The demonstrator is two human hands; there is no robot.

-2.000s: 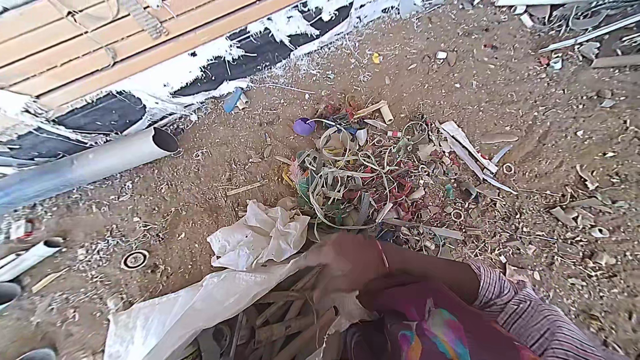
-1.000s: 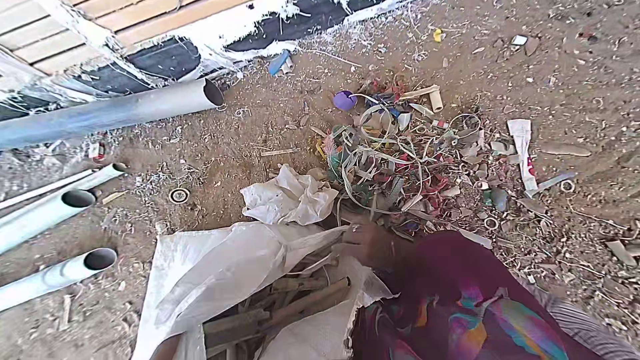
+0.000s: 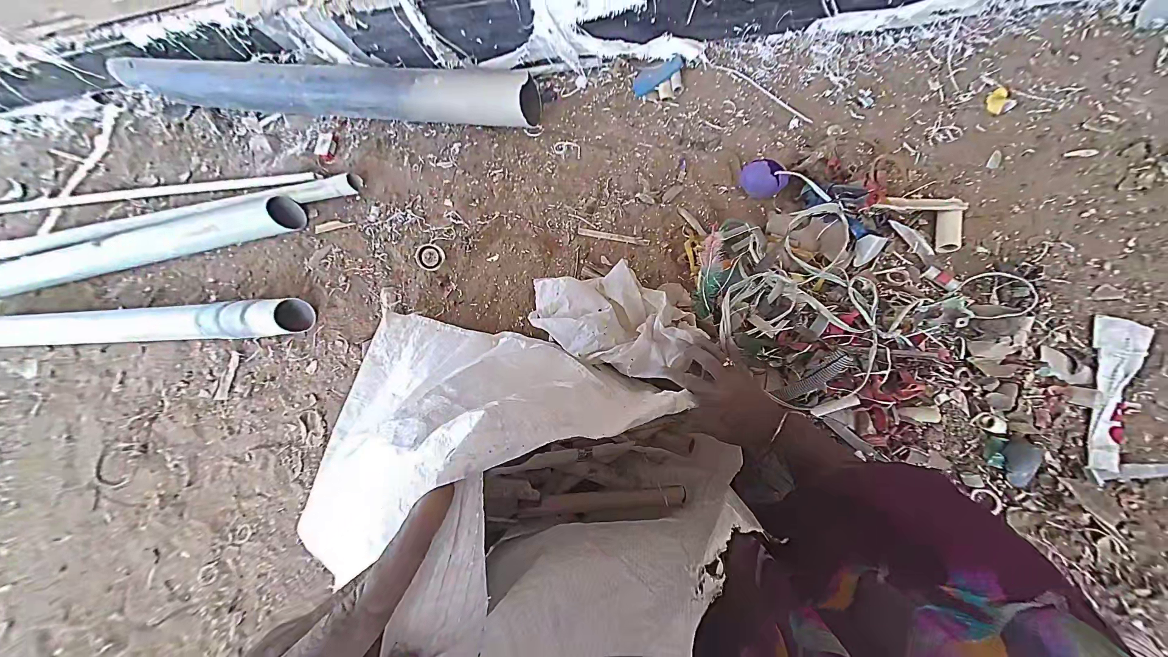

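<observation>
A white woven sack [image 3: 411,411] lies with its mouth spread, and pieces of plastic pipe [image 3: 611,500] and other scraps show inside. My right hand [image 3: 730,397] is at the far right edge of the sack's mouth, its fingers against a crumpled white sheet [image 3: 611,319]; whether they grip it is not clear. My left forearm reaches up from the bottom under the sack's left flap, which hides the left hand. Right of my right hand lies a heap of mixed plastic scrap and pale strips [image 3: 849,310].
Several grey pipes [image 3: 155,248] lie on the dirt at left, and a larger pipe [image 3: 365,94] lies behind them. A purple round piece [image 3: 763,179], a blue piece [image 3: 659,77] and a white strip [image 3: 1115,392] rest on the ground. Dark cloth covers the lower right.
My right hand, over the sack's contents two seconds ago, is now at the crumpled white sheet. My left forearm has come into fuller view at the sack's left side.
</observation>
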